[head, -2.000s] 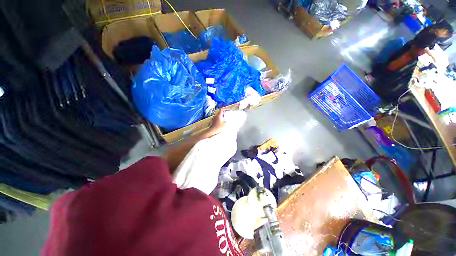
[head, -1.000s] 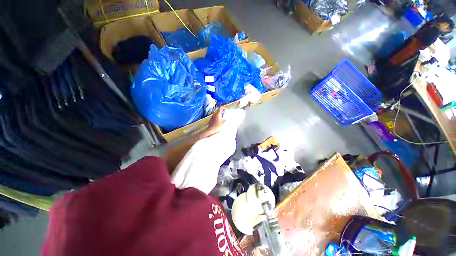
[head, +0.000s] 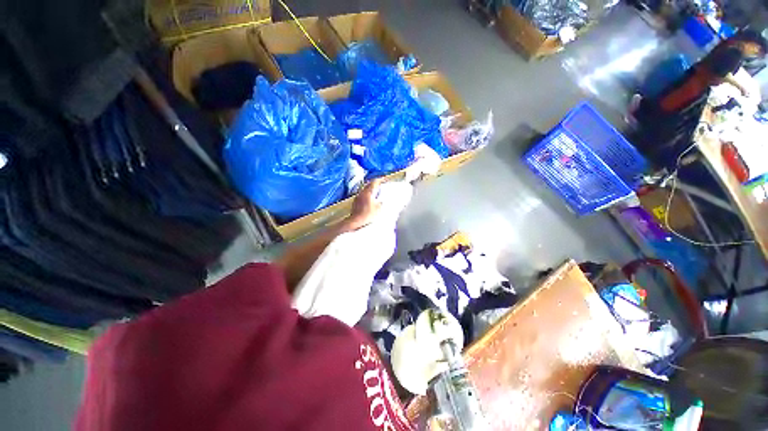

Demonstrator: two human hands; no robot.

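My left hand (head: 367, 204), bare, is at the end of my outstretched arm, near the front edge of the cartons. It holds the end of a white cloth (head: 344, 274), probably a white shirt. The cloth runs back along my forearm to my maroon sleeve. My fingers are small and partly blurred against it. A grey metal tool with a round off-white cup (head: 426, 352), possibly a spot cleaning gun, is at the corner of the brown table (head: 539, 345). My right hand is not in view.
Large blue bags (head: 286, 151) bulge from open cartons (head: 316, 220). Dark garments (head: 101, 227) hang at left. A black-and-white cloth heap (head: 446, 278) lies beside the table. A blue crate (head: 581, 160) is on the floor. A person (head: 690, 93) is at upper right.
My left hand and the white cloth have stayed almost in place, apart from a slight shift of the cloth folds. The view has moved only slightly.
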